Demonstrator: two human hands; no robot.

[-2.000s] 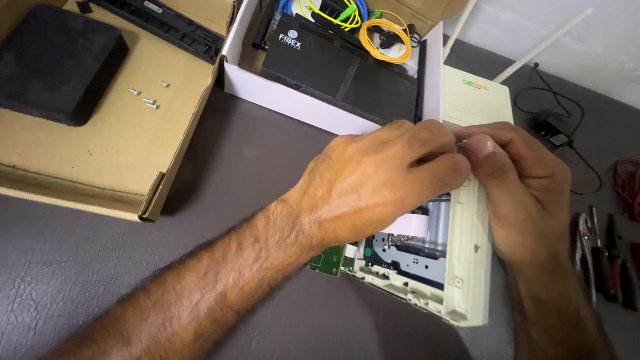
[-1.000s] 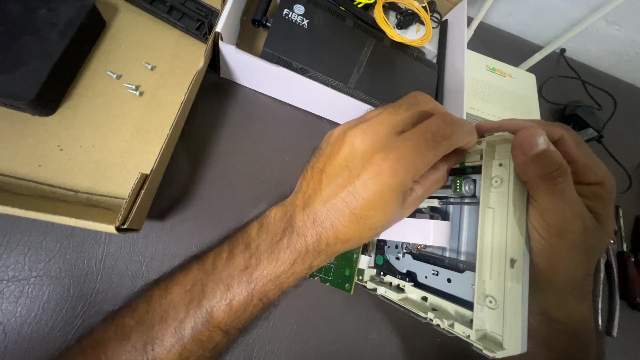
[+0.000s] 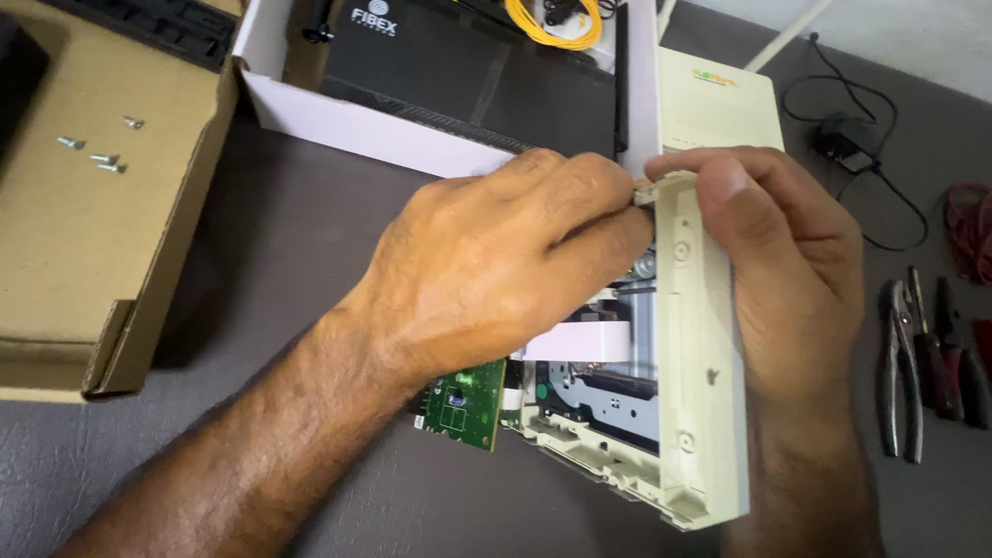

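An opened drive-like electronic device in a cream plastic frame is held tilted between my hands. My left hand reaches over its upper part, fingertips at the frame's upper corner; its thumb and whatever lies under the fingers are hidden. My right hand grips the frame's upper right end, with the thumb on the near face and the fingers behind. Inside, a white flat ribbon cable crosses above a metal plate. A green circuit board sticks out at the device's left side, below my left wrist.
Several small screws lie in a cardboard box at left. Behind my hands stands a white box holding a black device and yellow cable. A white router-like device, a black adapter, pliers and other hand tools lie at right.
The device's frame has tilted, showing more of its long face than two seconds ago. Both hands remain at its upper end. The view has moved somewhat.
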